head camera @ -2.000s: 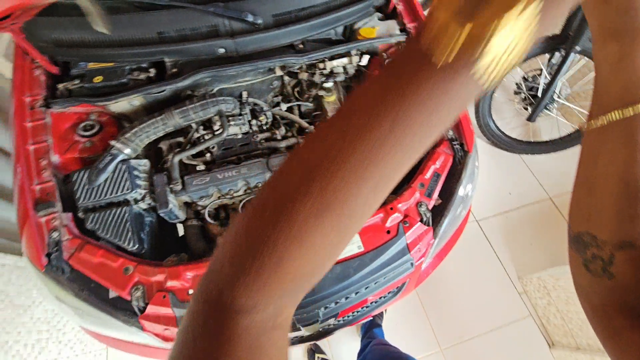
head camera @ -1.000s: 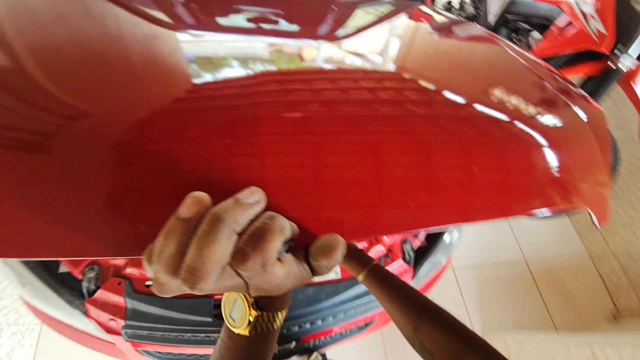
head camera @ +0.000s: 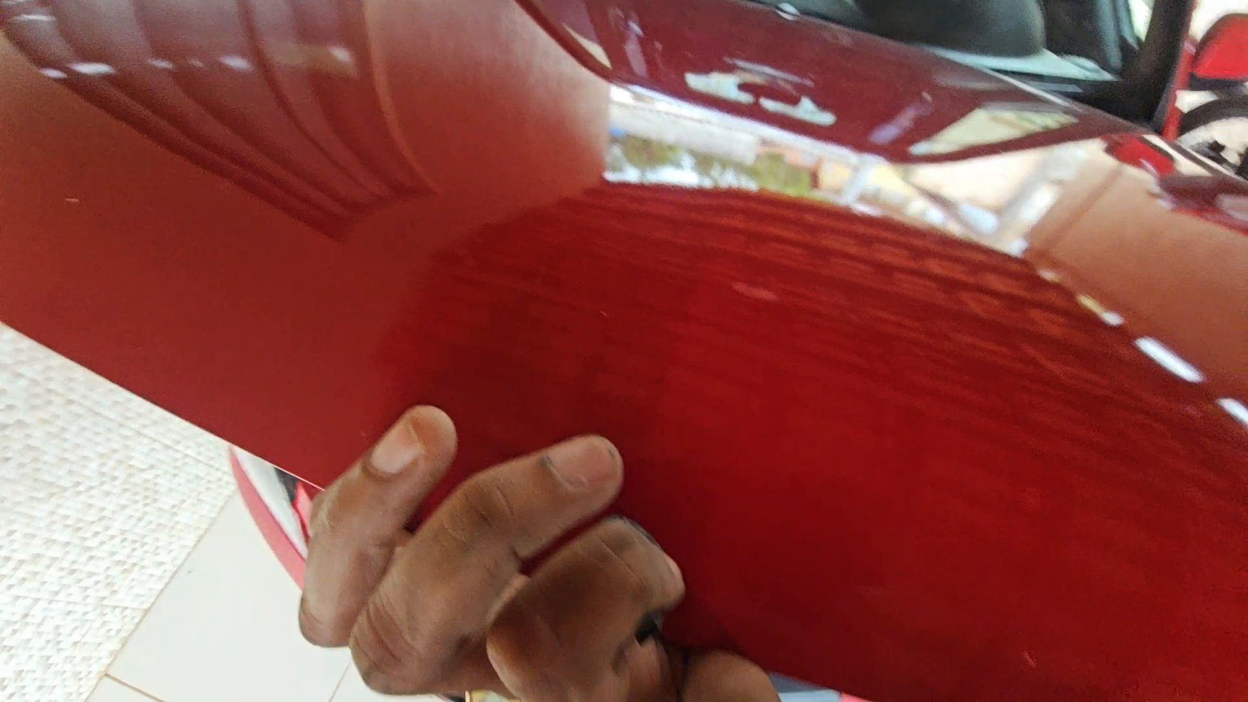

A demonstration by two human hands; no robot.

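Note:
The glossy red hood of a car (head camera: 780, 439) fills most of the view, its front edge running from the left side down to the lower right. My left hand (head camera: 478, 556) grips that edge near the bottom centre, with fingertips resting on the painted outer face; its thumb and palm are out of sight. Against it, at the bottom edge, a small part of my right hand (head camera: 726, 678) shows. Between the hands is a small dark thing (head camera: 646, 627) that I cannot identify. The hood hides the engine bay.
A bit of the red front bumper (head camera: 268, 517) shows below the hood at left. Light floor tiles (head camera: 224, 595) and a rough pale surface (head camera: 88, 487) lie beside it. The windshield (head camera: 926, 29) is at the top, and part of a wheel (head camera: 1219, 132) at the far right.
The engine bay, exposed two seconds ago, is covered by the hood. My left hand, reaching toward the upper right then, is on the hood's front edge. The view has shifted closer since one second ago.

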